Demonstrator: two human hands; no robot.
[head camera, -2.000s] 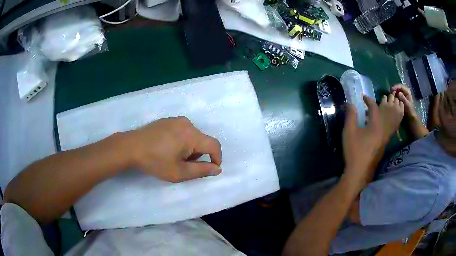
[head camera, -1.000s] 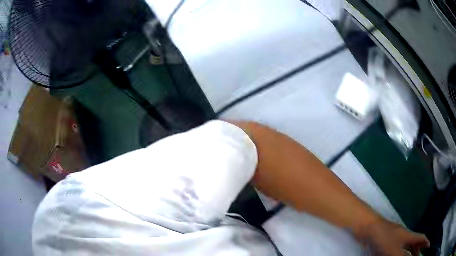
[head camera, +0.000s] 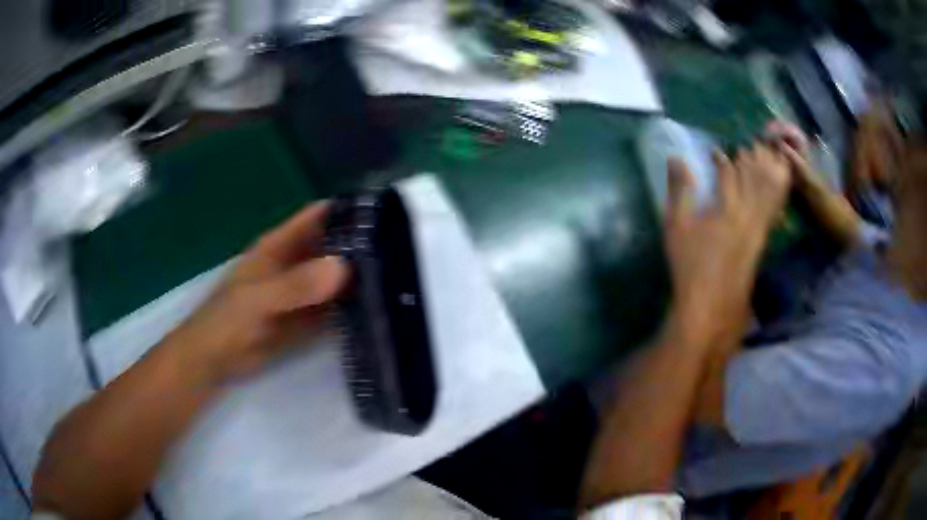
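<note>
My left hand (head camera: 274, 289) holds the glossy black oval housing (head camera: 391, 315) upright on its narrow side, tilted, above the white foam sheet (head camera: 473, 345). Its long hollow side faces right; the dotted side faces left. My thumb and fingers grip its upper left part. My right hand (head camera: 717, 229) is at the right, with the translucent cover (head camera: 676, 147) between thumb and fingers. The cover is partly hidden by the hand, and its contents are too blurred to tell.
Another person's hand (head camera: 798, 152) is close beyond my right hand, with a grey sleeve (head camera: 823, 376) at right. Circuit boards (head camera: 523, 41) lie at the back. A black flat box (head camera: 330, 112) and a plastic bag with white contents (head camera: 97, 183) are at back left.
The view swung left to the fan and box, then back to the bench. The black housing from beside the cover is now in my left hand, which was empty.
</note>
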